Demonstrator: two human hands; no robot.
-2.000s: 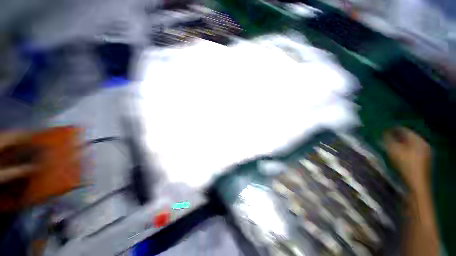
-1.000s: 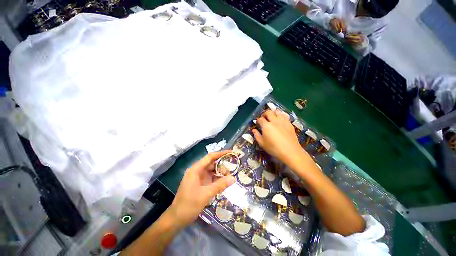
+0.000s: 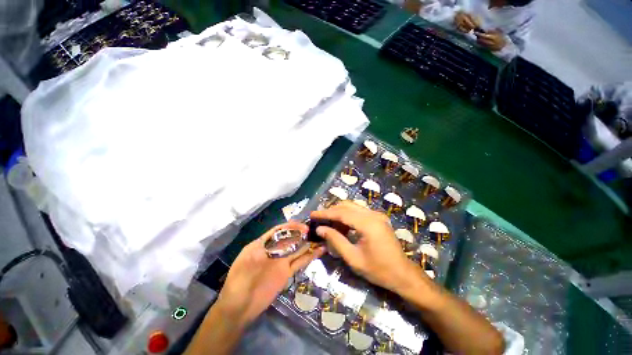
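Observation:
My left hand (image 3: 253, 277) holds a silver ring-shaped watch case (image 3: 284, 242) between thumb and fingers, its open centre facing up. My right hand (image 3: 364, 243) is close beside it on the right and holds a small dark piece (image 3: 320, 229), partly hidden by the fingers; it looks like a display module. Both hands are above the left side of the clear blister tray (image 3: 454, 244), which holds rows of display modules (image 3: 393, 201) with pale half-moon patches and amber tails.
A large white sheet stack (image 3: 173, 139) carries several loose rings (image 3: 276, 53). A red button (image 3: 158, 341) and a green-lit button (image 3: 180, 313) are at the lower left. Black trays (image 3: 440, 61) line the green table (image 3: 388, 90). A person's hands (image 3: 479, 33) are at the top right.
My right hand has moved from the tray's upper rows down and left to beside the ring, now with a dark piece in its fingers. My left hand and the ring have shifted slightly left.

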